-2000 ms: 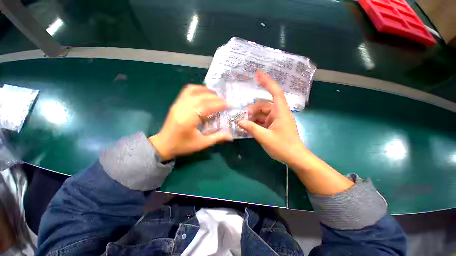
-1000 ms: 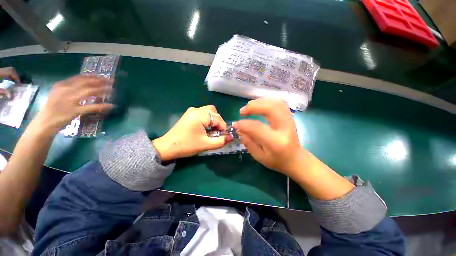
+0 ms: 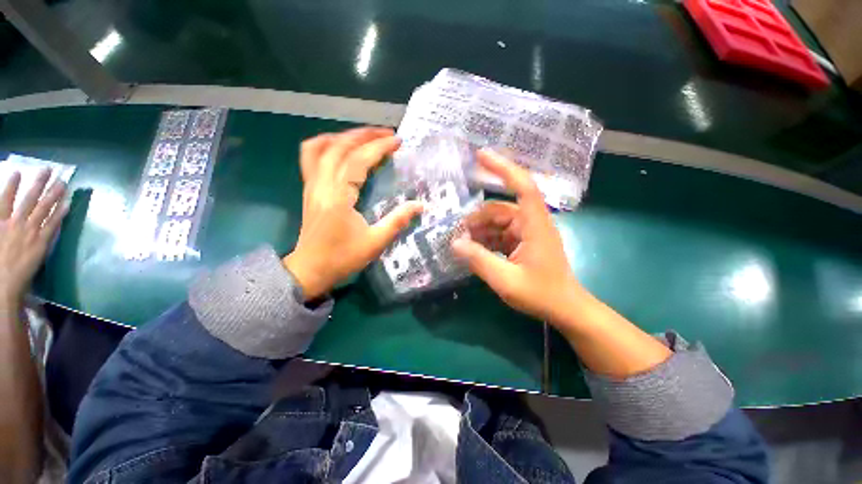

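A part sheet [image 3: 425, 248] with silver-white pieces and dark cut-outs in clear, shiny film lies tilted between my hands, partly blurred. My left hand [image 3: 340, 203] is at its left edge, with the thumb over the sheet and the fingers spread upward. My right hand [image 3: 525, 250] holds the sheet's right edge between thumb and curled fingers. The stack of part sheets [image 3: 529, 132] lies just beyond my hands, its near left part hidden by the sheet and fingers.
Another part sheet [image 3: 180, 180] lies on the green bench [image 3: 652, 284] at left. Another person's hand [image 3: 28, 222] rests on a whitish packet [image 3: 59, 172] at far left. A red compartment tray [image 3: 756, 40] and a cardboard box [image 3: 836, 33] are at upper right.
The sheet between my hands is now opened out and tilted. My left hand has moved up and spread. The other person's arm has withdrawn leftward, leaving the left part sheet uncovered.
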